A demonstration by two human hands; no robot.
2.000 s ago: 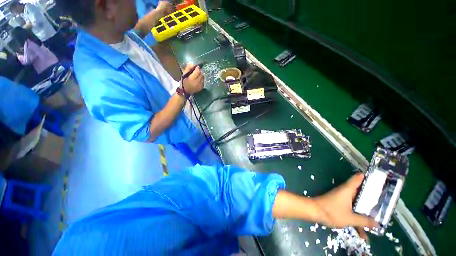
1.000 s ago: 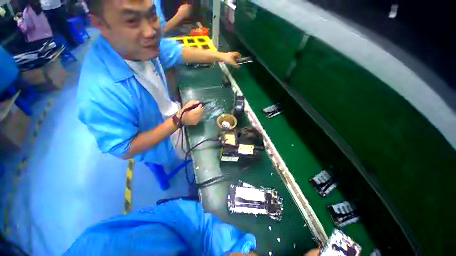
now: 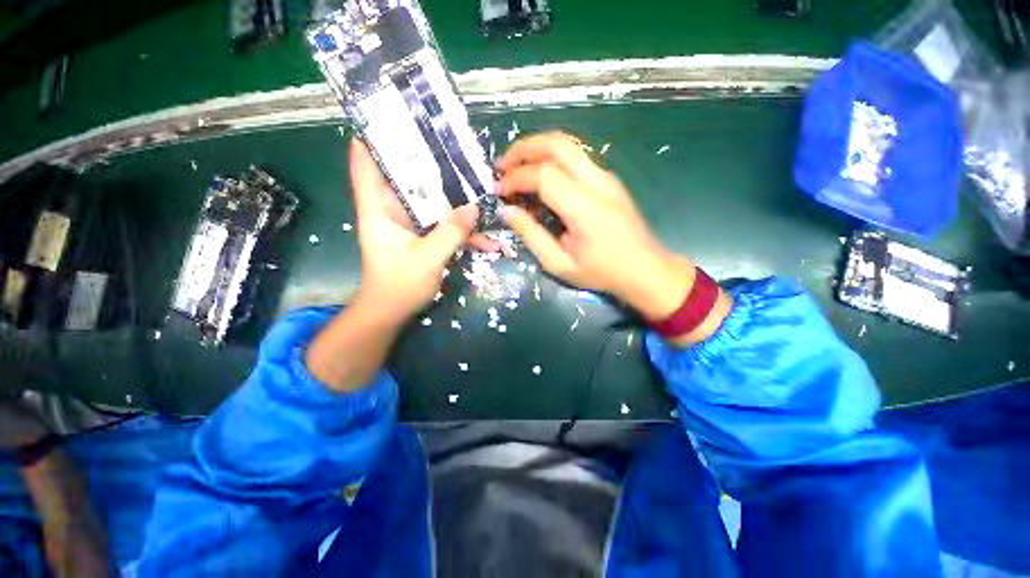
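An open phone mid-frame assembly (image 3: 395,113) is held tilted above the bench, its circuit board at the upper end and pale battery area below. My left hand (image 3: 401,243) grips its lower left side, thumb on the lower end. My right hand (image 3: 582,220) is at the lower right corner, thumb and fingertips close together at the phone's edge. A tiny dark part (image 3: 489,207) shows between the fingertips; whether my right hand grips it cannot be told. Small white pieces (image 3: 497,277) lie in a loose heap on the bench below the hands.
Stacked phone assemblies (image 3: 220,265) lie at left, near black equipment (image 3: 68,248). A blue bin (image 3: 825,147) with white pieces, clear plastic bags (image 3: 994,136) and a single phone assembly (image 3: 904,282) are at right. A whitish rail (image 3: 621,79) borders the green conveyor. Another person's arm (image 3: 66,508) shows lower left.
The view has swung from the neighbour on the left to the bench in front. The phone is now fully in view over the bench, and my right hand has come into view at its lower end.
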